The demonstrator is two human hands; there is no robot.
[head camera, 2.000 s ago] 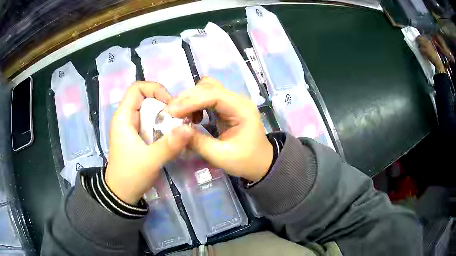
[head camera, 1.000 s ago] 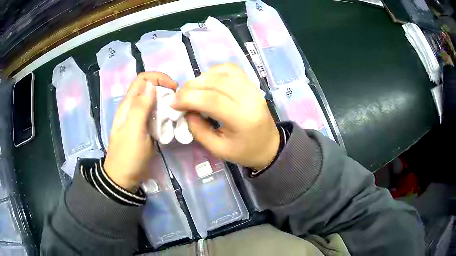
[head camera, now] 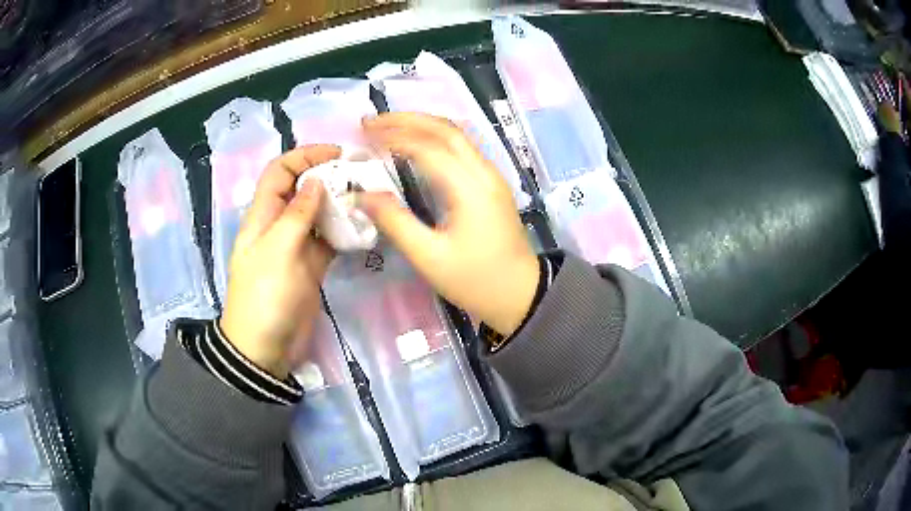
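A small white object (head camera: 348, 212), rounded and glossy with a dark spot, is held up over the bagged devices. It looks like an earbud case, but blur hides the detail. My left hand (head camera: 277, 250) grips it from the left. My right hand (head camera: 455, 220) is at its right side, with the thumb at the object and the fingers raised and spread. Below lie devices in milky sleeves (head camera: 415, 374), pink-red at one half and grey-blue at the other, in two rows in a dark tray (head camera: 649, 220). My hands hide some of them.
A smartphone (head camera: 60, 228) lies at the left on the green bench mat (head camera: 739, 170). More bagged units (head camera: 15, 439) are at the left edge. White sheets (head camera: 841, 105) lie at the upper right, beside another person's dark sleeve (head camera: 896, 180). A red item (head camera: 814, 369) is at the lower right.
The two rounded white parts seen hanging from the object are no longer visible. My right fingers have lifted and spread from it. My left hand still holds it.
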